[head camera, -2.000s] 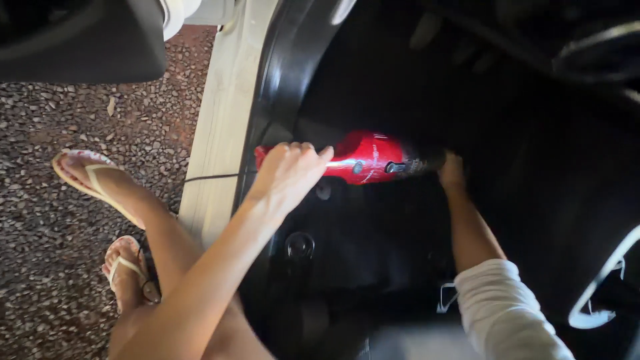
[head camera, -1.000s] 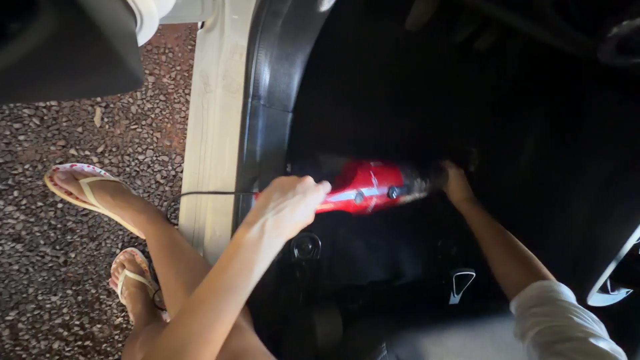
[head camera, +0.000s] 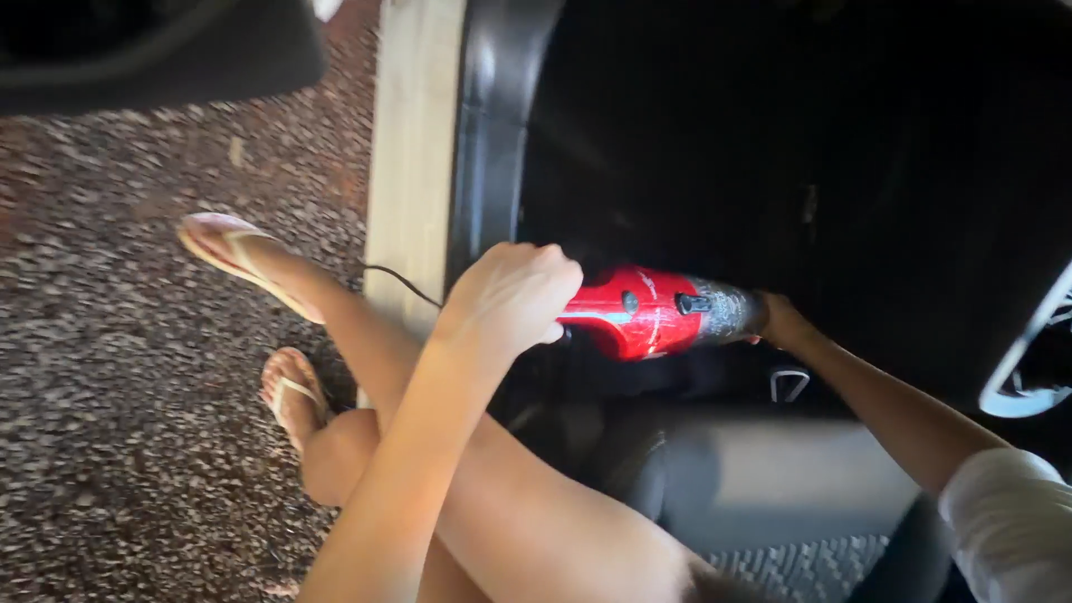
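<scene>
A red handheld vacuum cleaner (head camera: 645, 312) with a clear, dusty front chamber lies level over the dark car floor, its nose to the right. My left hand (head camera: 515, 293) is closed around its rear handle. At the front end is my right hand (head camera: 779, 321), its fingers partly hidden behind the chamber, holding the nose. A thin black cord (head camera: 402, 280) crosses the door sill near my left wrist.
The pale door sill (head camera: 410, 151) runs beside black trim. Below the vacuum is a grey car seat (head camera: 796, 477), with a metal loop (head camera: 789, 385) near its front edge. My sandalled feet rest over gravel (head camera: 109, 352). Part of the open door (head camera: 167, 59) juts in at upper left.
The view has shifted, showing more of the seat and my legs. Both hands keep their hold on the vacuum, which stays over the dark floor.
</scene>
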